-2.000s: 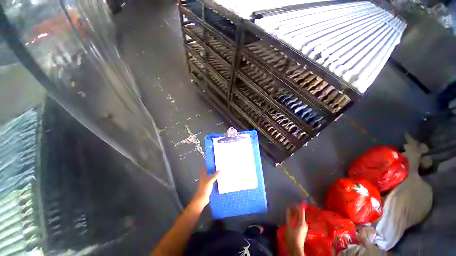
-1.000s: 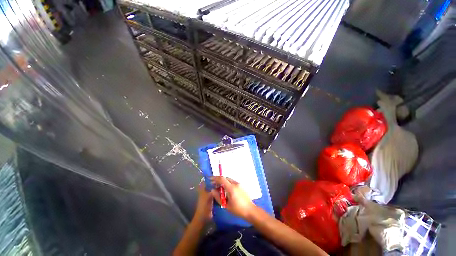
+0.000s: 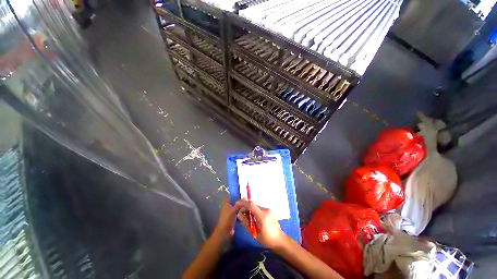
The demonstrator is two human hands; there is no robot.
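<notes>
A blue clipboard (image 3: 294, 210) with a silver spring clip is held low in front of me, at the bottom centre. A white record sheet (image 3: 267, 182) lies under the clip. My left hand (image 3: 228, 218) grips the board's left edge. My right hand (image 3: 262, 224) is over the lower left of the sheet, touching or close to my left hand. It holds a red pen (image 3: 251, 210) that points up the sheet. The writing on the sheet is too washed out to read.
A dark metal rack (image 3: 226, 65) with several tiers and a ribbed white top stands ahead. Red plastic bags (image 3: 376, 188) and a beige sack (image 3: 433, 182) lie on the floor at the right. A clear plastic curtain (image 3: 117, 136) hangs at the left.
My right hand has come from beside the red bags onto the clipboard with the pen. Since one second ago, rack and bags have shifted slightly right and down in view; both hands stay together.
</notes>
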